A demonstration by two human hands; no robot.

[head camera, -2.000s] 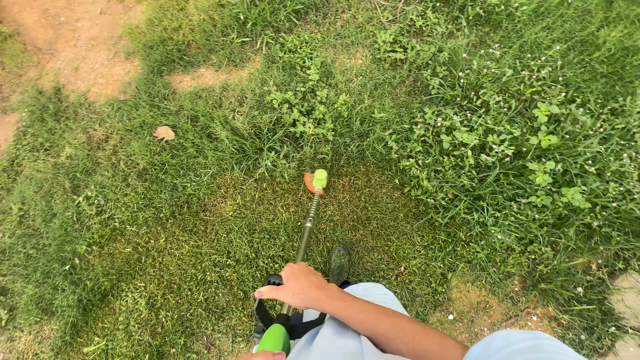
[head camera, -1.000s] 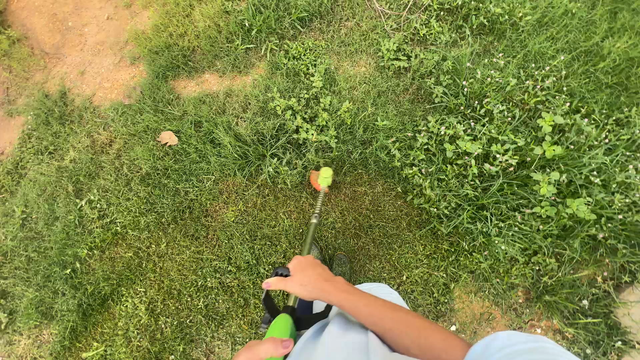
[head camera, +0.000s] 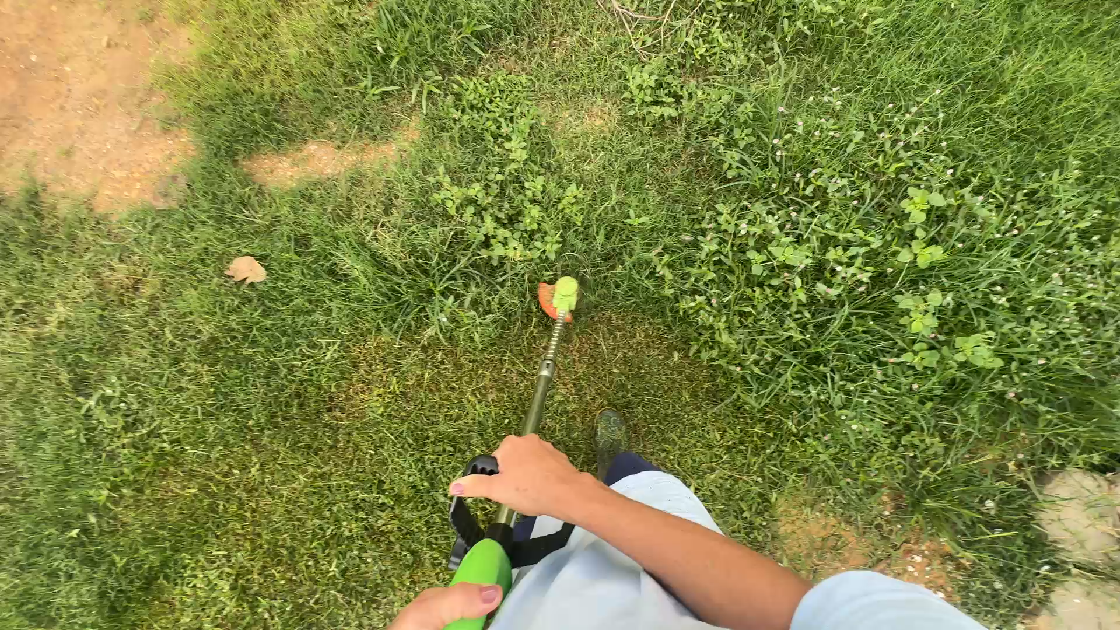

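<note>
A string trimmer with a grey shaft (head camera: 535, 404) slants from the bottom centre up to its lime-green head (head camera: 566, 295). An orange guard (head camera: 549, 300) shows at the head's left side, over grass; any cutting line or blade is hidden or blurred. My right hand (head camera: 532, 477) is wrapped around the black front handle (head camera: 481, 466) beside the shaft, thumb to the left. Nearer the bottom edge, my left hand (head camera: 448, 605) grips the green rear housing (head camera: 484, 569), with its thumb on top and its fingers mostly out of view. A black strap (head camera: 541, 548) crosses near the housing.
Short grass surrounds my boot (head camera: 611, 433). Taller grass and leafy weeds (head camera: 787, 254) grow ahead and to the right. A dry leaf (head camera: 246, 269) lies at left, bare soil (head camera: 87, 96) at upper left, thin twigs (head camera: 643, 19) at the top and pale stones (head camera: 1081, 516) at lower right.
The trimmer head has moved forward and to the right over the ground, closer to the leafy weeds. Both hands keep their hold. The view has shifted somewhat.
</note>
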